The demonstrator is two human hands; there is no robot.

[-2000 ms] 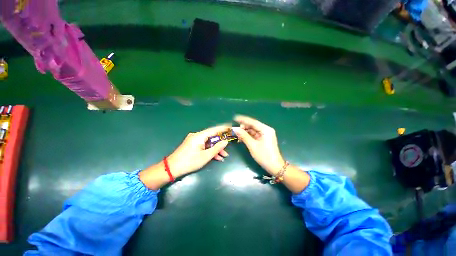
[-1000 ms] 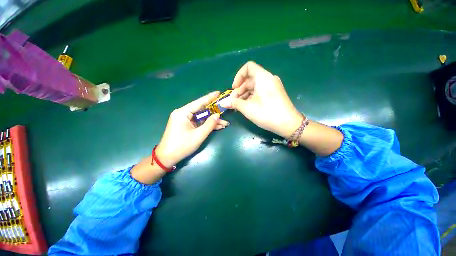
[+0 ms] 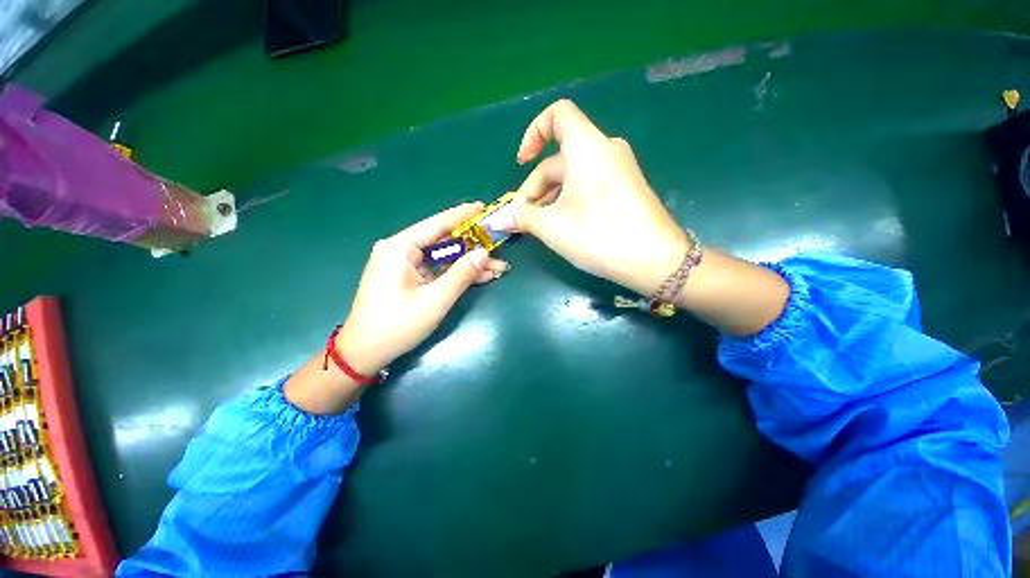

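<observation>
A small yellow unit [image 3: 488, 226] with a pale face and a dark purple-blue end with a white stripe is held above the bench, near the picture's middle. My left hand [image 3: 404, 282] grips its dark end between thumb and fingers. My right hand [image 3: 599, 203] has its thumb at the pale face and upper right end of the unit, with the index finger raised and bent. The thumb hides part of the unit, so I cannot tell if it holds a separate piece.
A red-orange tray [image 3: 70, 429] with rows of units is at the left. A pink-wrapped post [image 3: 102, 186] with a metal foot stands upper left. A black flat object [image 3: 303, 25] and a partly hidden yellow unit are on the belt. A black device [image 3: 1011, 169] is at the right edge.
The view has shifted, so the post and tray sit differently in the picture. My right index finger has lifted away from the unit. The unit stays in my left hand.
</observation>
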